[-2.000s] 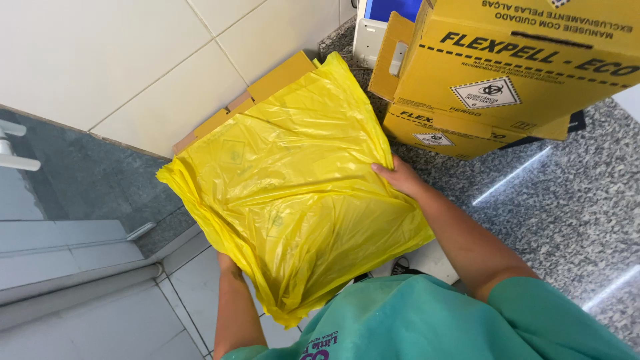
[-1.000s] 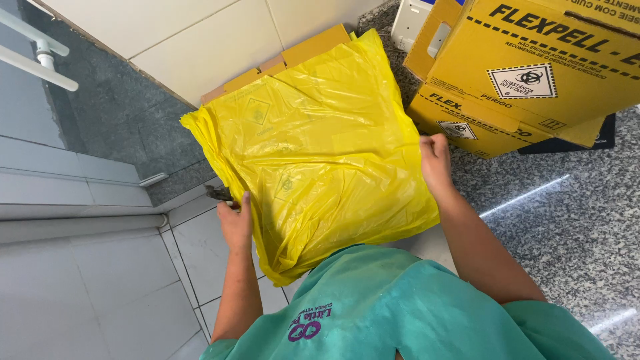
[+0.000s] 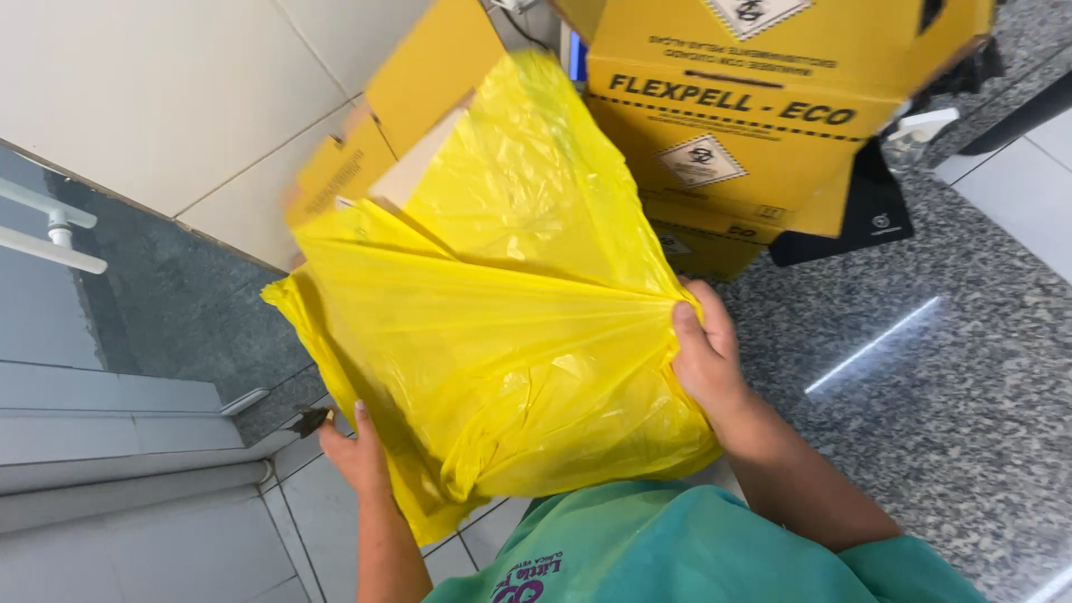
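A thin yellow plastic bag lies over a yellow cardboard box, whose flaps show at the bag's far side. My right hand pinches a gathered fold of the bag at its right edge, and creases fan out from the fingers. On the lower left, my left hand is at the bag's left edge, thumb raised; part of it is hidden, so its hold is unclear. A small dark object shows beside its fingers; what it is I cannot tell.
Yellow cardboard sharps boxes with biohazard signs stand at the back right, on a speckled granite counter. A flat black item lies by them. Tiled wall rises at the left, with a white pipe fitting.
The bag, laid fairly flat over the box earlier, is now pulled into a gathered fold at my right hand. More of the box's flaps shows at the far side.
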